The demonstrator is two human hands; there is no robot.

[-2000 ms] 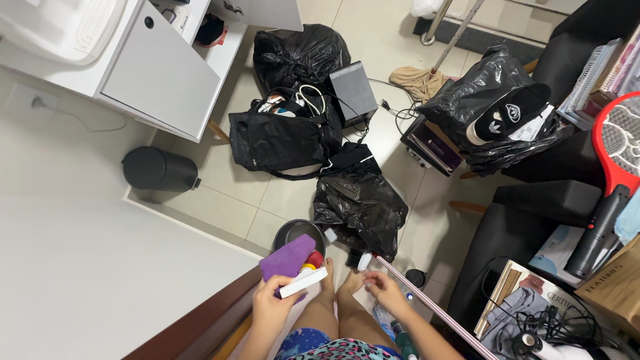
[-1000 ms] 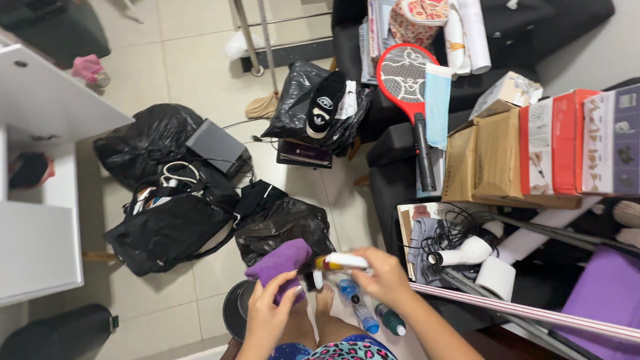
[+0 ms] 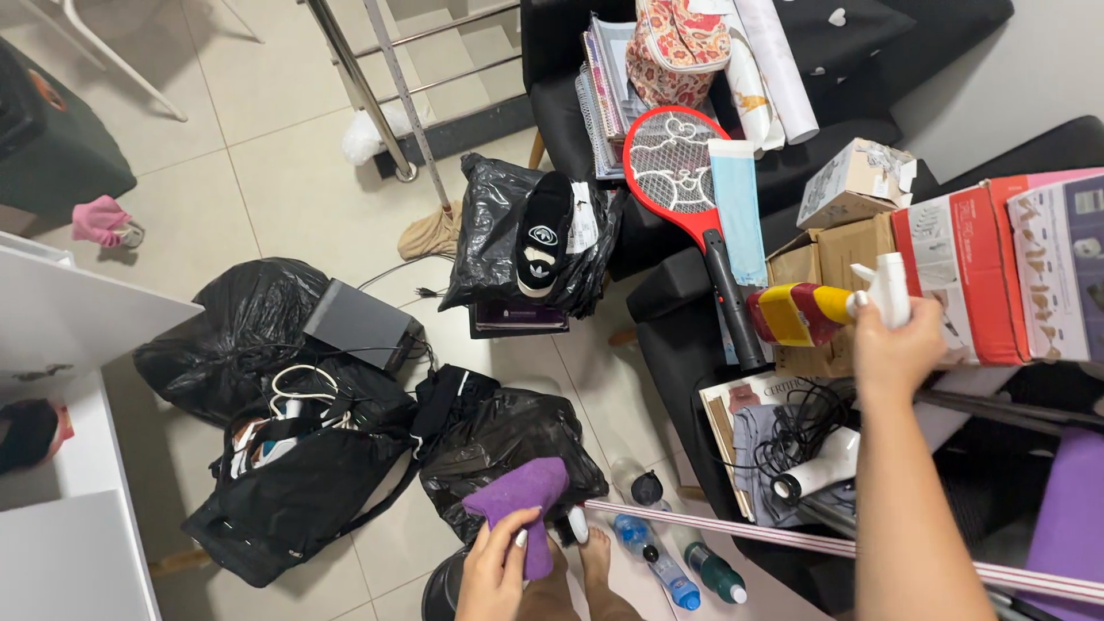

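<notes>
My left hand point(image 3: 500, 565) holds a folded purple cloth point(image 3: 528, 504) above the black plastic bag point(image 3: 517, 440) near my feet. My right hand point(image 3: 901, 345) grips the white trigger head of a red and yellow spray bottle point(image 3: 793, 315), held sideways over the black chair, in front of the cardboard boxes and close to the handle of a red electric fly swatter point(image 3: 677, 168). Several drink bottles, one a blue bottle point(image 3: 673, 580) and one a dark green bottle point(image 3: 714, 571), lie by my feet.
A striped pole point(image 3: 742, 523) crosses at the lower right. A white hair dryer point(image 3: 819, 466) with tangled cable lies on the chair. Black bags point(image 3: 302, 474) and a grey box point(image 3: 362, 323) crowd the tiled floor. A mop point(image 3: 431, 233) and an open white cabinet door point(image 3: 78, 302) stand around.
My right hand has moved away from the left, out to the right over the chair, with the spray bottle. The purple cloth stays in my left hand. The view has swung right.
</notes>
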